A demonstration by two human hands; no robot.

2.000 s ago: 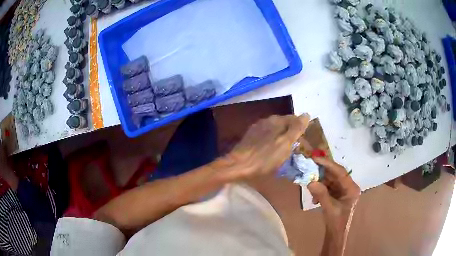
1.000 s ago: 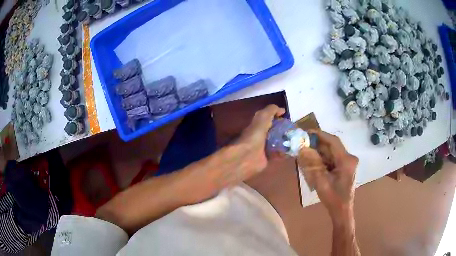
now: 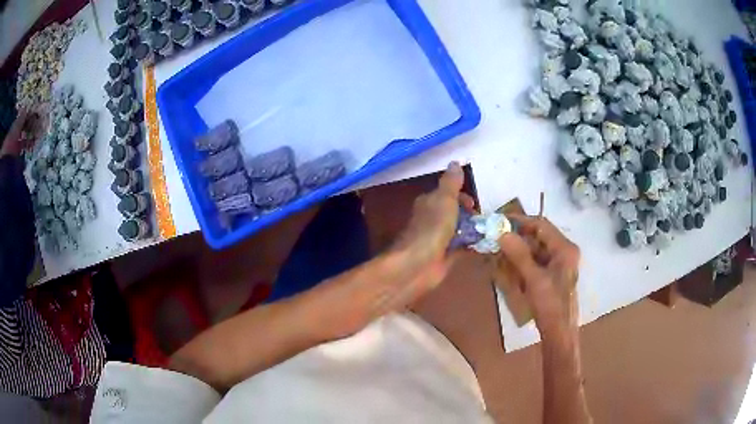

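Note:
My left hand [image 3: 427, 232] holds a purple-grey body piece [image 3: 466, 230] above the table's front edge, with the thumb pointing up. My right hand [image 3: 543, 261] pinches a whitish lumpy head piece [image 3: 491, 231] that touches the end of the body piece. A thin stick [image 3: 541, 204] stands up beside the right fingers; whether they hold it I cannot tell. A brown glue board [image 3: 512, 291] lies partly hidden under the right hand. Several loose body pieces [image 3: 273, 176] lie in the near left corner of the blue tray [image 3: 474, 116].
A large heap of head pieces [image 3: 638, 124] lies on the right. Rows of upright figurines [image 3: 126, 132] stand left of the tray, past an orange strip [image 3: 156, 157]. More part heaps [image 3: 65, 166] and another person's arm [image 3: 12, 149] are at far left.
The body and head pieces, apart from small shifts, stay together in my hands. My left thumb has risen. The upright stick now shows. Another person's arm has come in at far left.

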